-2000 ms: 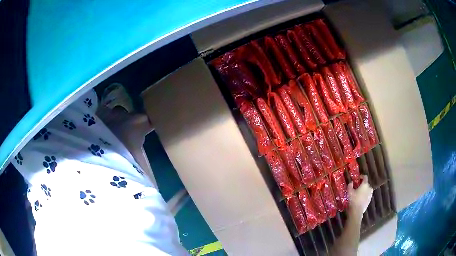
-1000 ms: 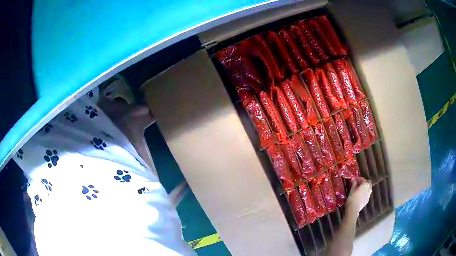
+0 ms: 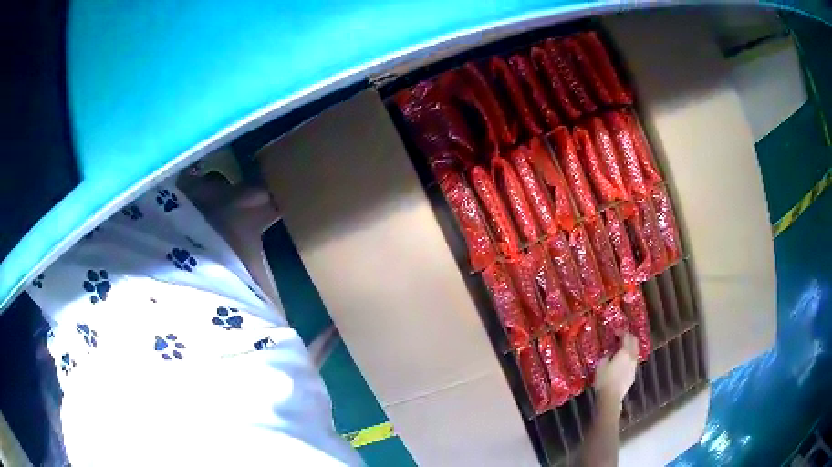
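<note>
Flat red bubble-bag packets (image 3: pixel 554 283) stand on edge in rows in a divided brown carton (image 3: pixel 383 264). My right hand (image 3: pixel 618 365) comes in from the bottom edge, over the row nearest the bottom. Its fingertips touch the tops of packets near that row's right end. The fingers are small and bent, and whether they grip a packet cannot be told. One packet (image 3: pixel 637 319) stands just above and right of the hand. At the upper left of the carton, a wider red bag (image 3: pixel 436 128) lies more flatly. My left hand is not in view.
The turquoise bench (image 3: pixel 228 73) curves across the top left, its pale edge over the carton's upper side. White cloth with paw prints (image 3: pixel 192 347) covers the lower left. Open carton flaps stick out. Bare divider slots (image 3: pixel 675 360) show at lower right. Yellow-striped green floor lies around.
My right hand has moved left and slightly down along the row. The packet that was at its fingertips now stands in the row, clear of the fingers. The view has shifted slightly.
</note>
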